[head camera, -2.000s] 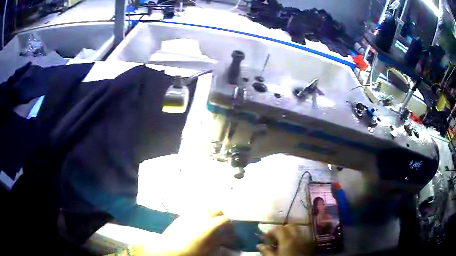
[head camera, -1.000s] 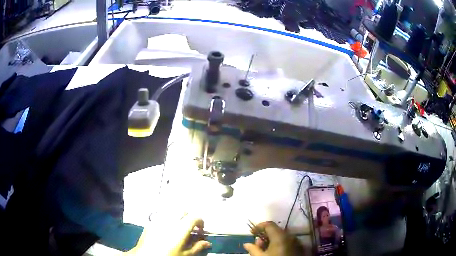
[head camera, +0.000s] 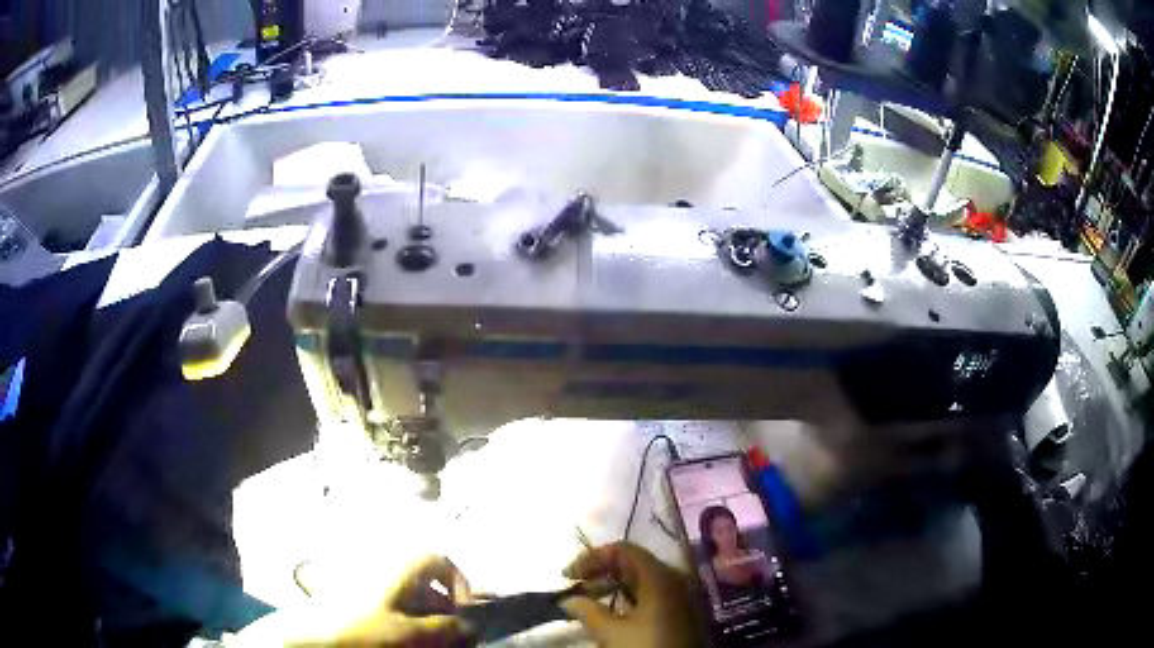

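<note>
My left hand (head camera: 403, 615) and my right hand (head camera: 639, 598) are at the bottom of the view, at the table's front edge. Between them they hold a small dark strip (head camera: 521, 614) by its two ends. Thin pointed metal, perhaps snips, sticks up from my right hand. The strip is in front of and below the presser foot area (head camera: 418, 449) of the sewing machine (head camera: 658, 285). Large dark fabric panels (head camera: 152, 443) drape at the left. My left hand is partly washed out by glare.
A lit work lamp (head camera: 213, 332) hangs left of the machine head. A smartphone (head camera: 734, 544) with a cable (head camera: 639, 487) lies right of my right hand, beside a blue and red tool (head camera: 775, 496). A white trough (head camera: 506, 146) is behind the machine.
The view has turned, so the machine sits further left and more level. The strip was flat and teal between my hands; it now looks darker, tilted and narrower.
</note>
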